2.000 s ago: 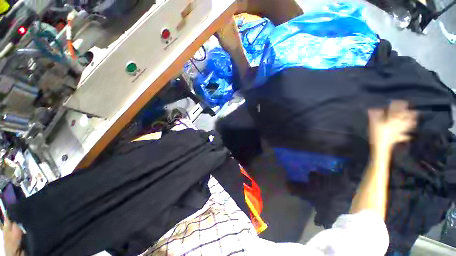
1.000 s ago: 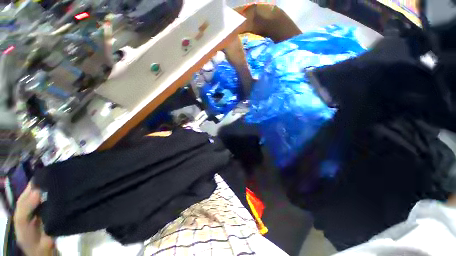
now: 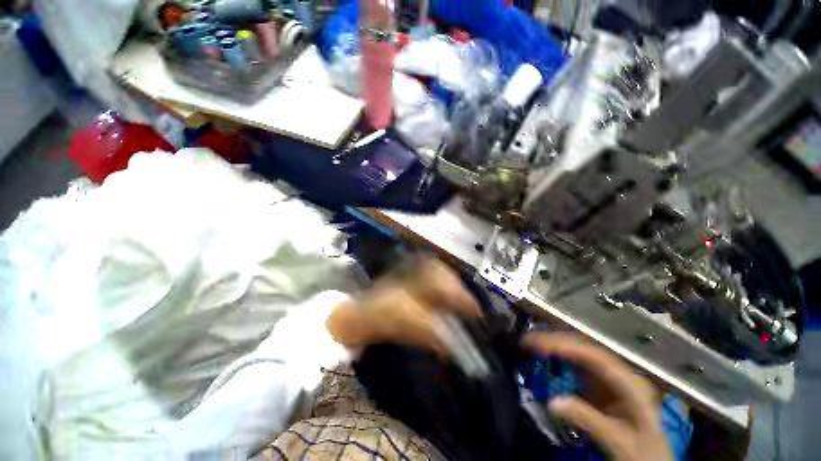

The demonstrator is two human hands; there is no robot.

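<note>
My left hand (image 3: 410, 311) is blurred, low in the middle, over a dark bunched black garment piece (image 3: 441, 401) on my lap. A slim pale streak (image 3: 464, 347) shows beside its fingers; I cannot tell what it is or whether it is held. My right hand (image 3: 612, 392) is at the lower right, near the machine table's front edge, with thumb and fingers apart and nothing visible between them. The needle plate (image 3: 510, 266) of the sewing machine (image 3: 585, 194) lies ahead of both hands.
A white cloth heap (image 3: 180, 270) fills the left. A smartphone (image 3: 389, 167) lies left of the machine, near a pink bottle (image 3: 376, 72). A tray (image 3: 239, 76) of thread spools stands at upper left. The pale machine bed (image 3: 648, 347) runs to the right.
The view has swung left, from the blue plastic and dark heap to the machine. My right hand has come back from the heap; both hands are now close together over my lap.
</note>
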